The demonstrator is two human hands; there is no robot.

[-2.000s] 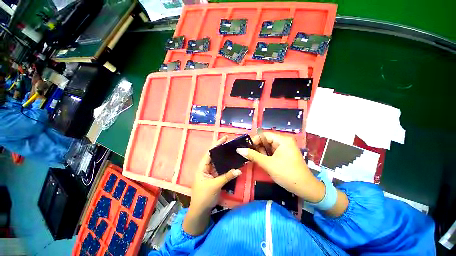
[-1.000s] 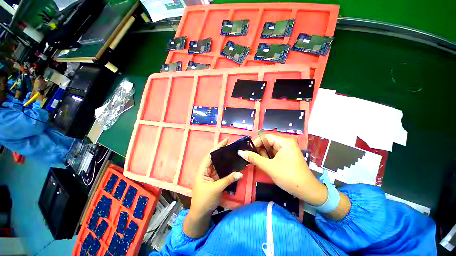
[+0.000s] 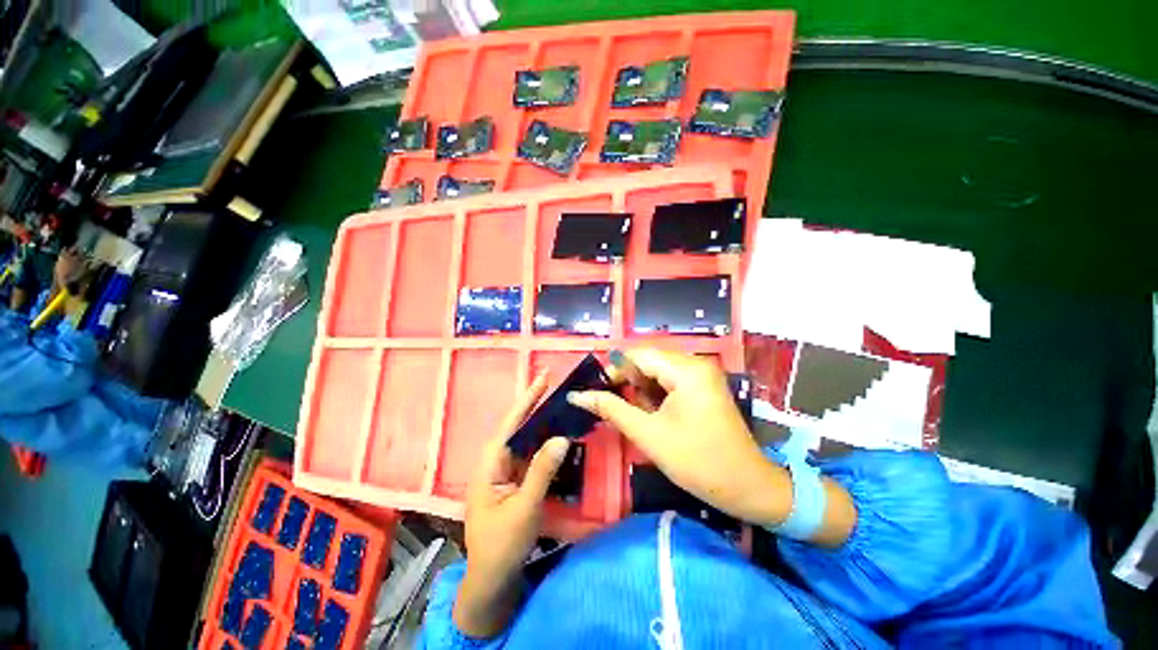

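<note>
A covered board (image 3: 555, 413) with a black face is held tilted over the near compartment tray (image 3: 333, 413). My left hand (image 3: 511, 489) grips its lower left side, thumb on the near edge. My right hand (image 3: 673, 413) has its thumb on the black face and its fingers at the upper right corner. A small dark thing shows between the right fingers; I cannot tell if it is tweezers. One blue circuit board (image 3: 489, 310) lies in the tray, left of several black covered boards (image 3: 683, 305). More black pieces lie partly hidden under my hands.
A far red tray (image 3: 777, 76) holds green assembled boards (image 3: 648, 83). White sheets (image 3: 864, 279) and a stepped grey sheet (image 3: 832, 381) lie at the right. A lower red tray (image 3: 290, 559) of blue boards is at the left. Another person's blue sleeve (image 3: 76, 394) shows at far left.
The held board is turned more steeply, seen more edge-on, and my hands have shifted around it. The whole view has moved, so the trays appear further left. The boards in the tray look unchanged.
</note>
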